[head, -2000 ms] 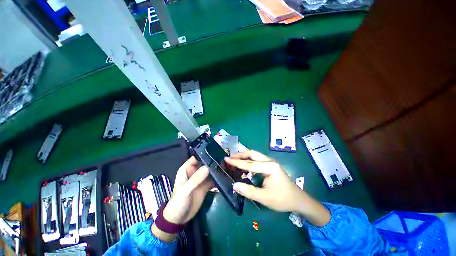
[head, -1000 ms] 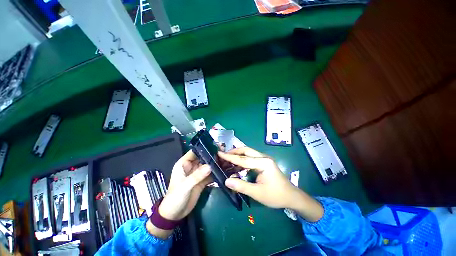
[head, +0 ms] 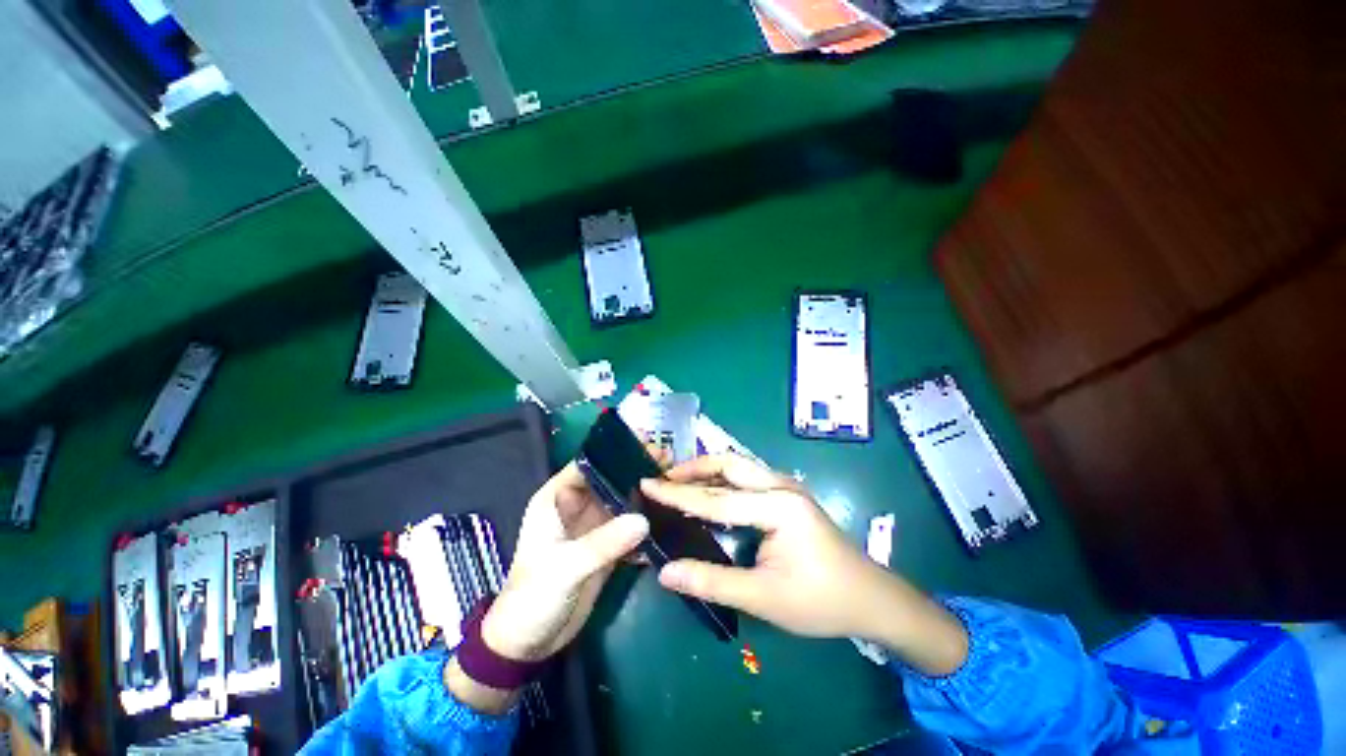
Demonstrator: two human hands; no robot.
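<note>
A black phone-sized screen-and-frame unit [head: 691,541] is held tilted between my hands, in front of the foot of the white post. Its glossy dark face shows. My left hand [head: 568,554] grips its left edge, with the thumb near the middle of that edge. My right hand [head: 768,539] lies over its right side, with the fingers and thumb on the dark face. The underside of the unit is hidden. Pale sheets or parts [head: 667,418] lie just beyond it.
A black tray [head: 428,470] at left holds parts flat and on edge. White-backed units [head: 831,365] lie spaced along the green surface, two at right. A white post [head: 428,236] slants down beyond my hands. A brown panel [head: 1166,325] and blue plastic basket [head: 1225,694] stand at right.
The screen and frame, seen edge-on with a gap before, now lie closed together with the glossy face turned up. My right fingers moved onto the face. Units beyond the post shifted right.
</note>
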